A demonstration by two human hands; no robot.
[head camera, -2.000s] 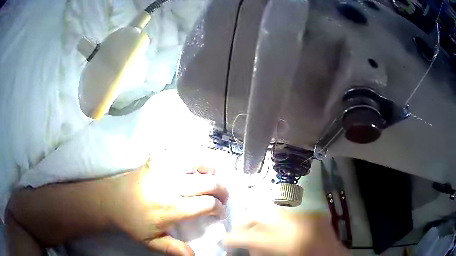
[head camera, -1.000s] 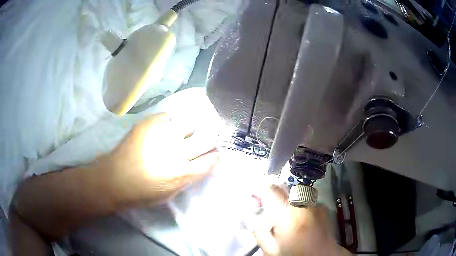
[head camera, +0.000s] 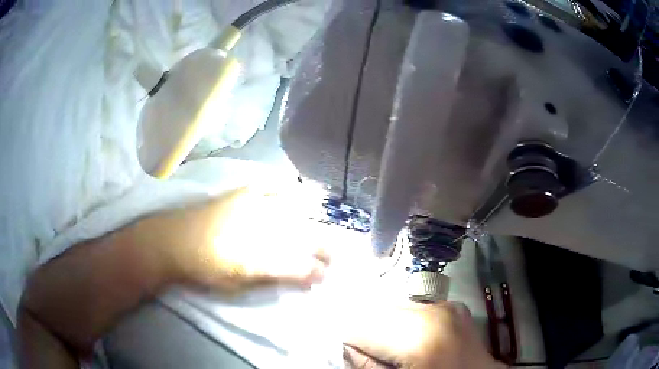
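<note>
White fabric lies under the machine head and is washed out by the lamp light near the needle. My left hand lies on the fabric left of the needle area, its fingers pointing right and partly lost in glare. My right hand is at the lower middle, below the knurled knob, with its fingertips at the fabric. Glare hides whether either hand pinches the fabric. The sewing machine head fills the upper right. The needle and presser foot cannot be made out.
The sewing lamp hangs left of the head. A heap of white fabric fills the left. Thread snips with red handles lie right of my right hand, beside a black flat object. The tension knob sticks out from the head.
Against one second ago, my left hand's fingers are lower, and my right hand has moved slightly down and lies flatter. The fabric between the hands has shifted. The camera view has also moved slightly.
</note>
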